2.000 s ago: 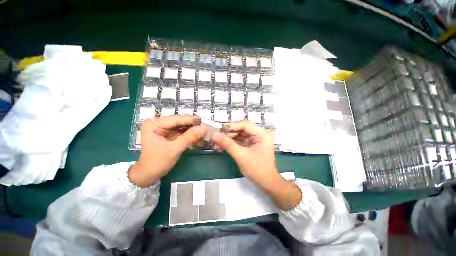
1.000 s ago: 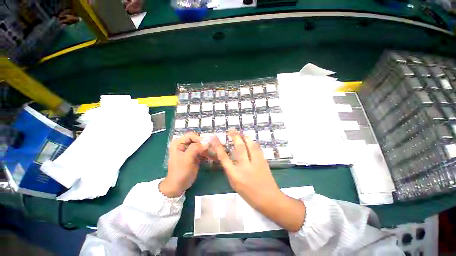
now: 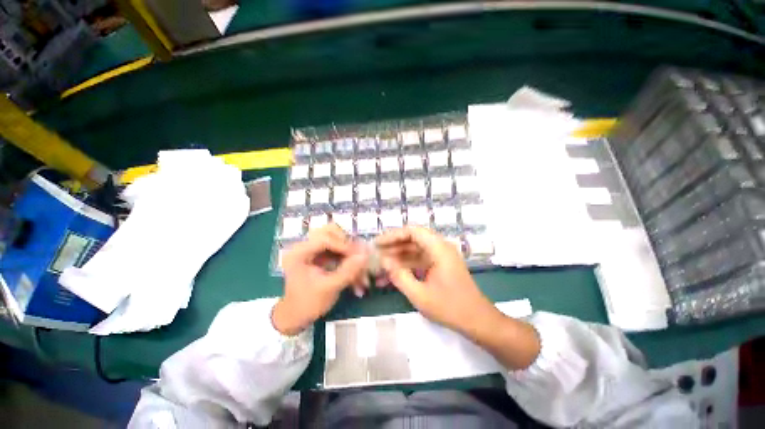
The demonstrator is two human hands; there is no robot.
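My left hand [image 3: 323,272] and my right hand [image 3: 432,272] meet over the front edge of the clear blister tray [image 3: 285,180]. Their fingertips pinch a small pale grey part [image 3: 374,261], blurred and mostly covered by the fingers; I cannot tell if it is a cell, a pad or both. The tray has rows of pockets with white and silvery parts. The release liner sheet [image 3: 436,345] lies flat on the green bench in front of me, with grey pads [image 3: 387,348] at its left end and bare white to the right, partly under my right forearm.
Loose white paper [image 3: 180,226] piles at left, beside a single grey pad piece [image 3: 261,195] and a blue box [image 3: 52,247]. White paper [image 3: 533,193] covers the tray's right side. Spare pad sheets [image 3: 616,201] and a tall tray stack [image 3: 705,201] stand at right.
The view has swung left since the first frame, showing the blue box. Both hands stay together at the tray's front, now slightly nearer me, with fingertips still pinched on the small part.
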